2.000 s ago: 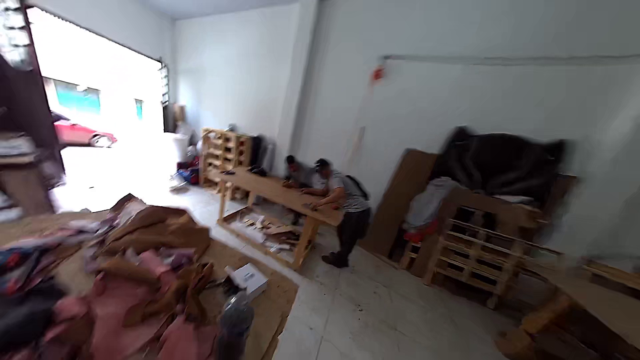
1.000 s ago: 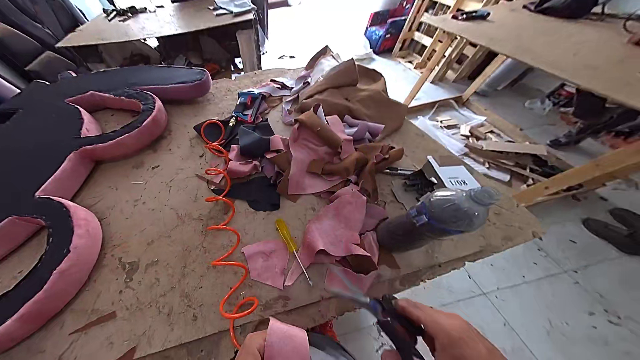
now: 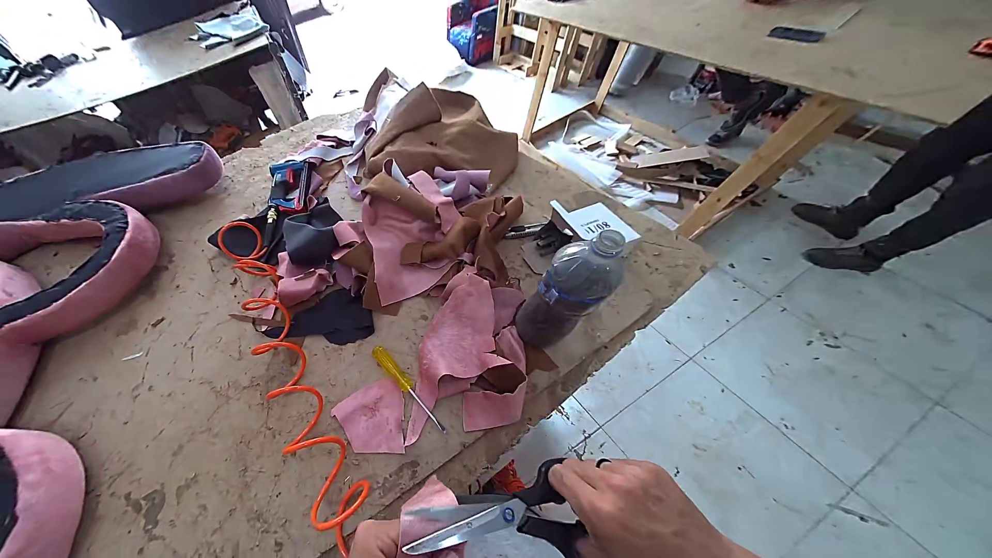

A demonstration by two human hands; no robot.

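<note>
My right hand grips black-handled scissors near the bottom edge, their blades parted around a pink fabric piece. My left hand, mostly cut off by the frame's bottom, holds that piece. Beyond my hands, a yellow-handled screwdriver lies beside pink scraps on the worktable. An orange coiled air hose runs from a blue and red pneumatic tool toward my left hand.
A plastic bottle with dark contents leans at the table's right edge, near a white box. Pink and black padded pieces lie left. Brown fabric is heaped behind. A wooden table and a person's legs are at right.
The view has swung down from the room to the worktable. Since one second ago, the scissors have moved onto the pink piece at my left hand.
</note>
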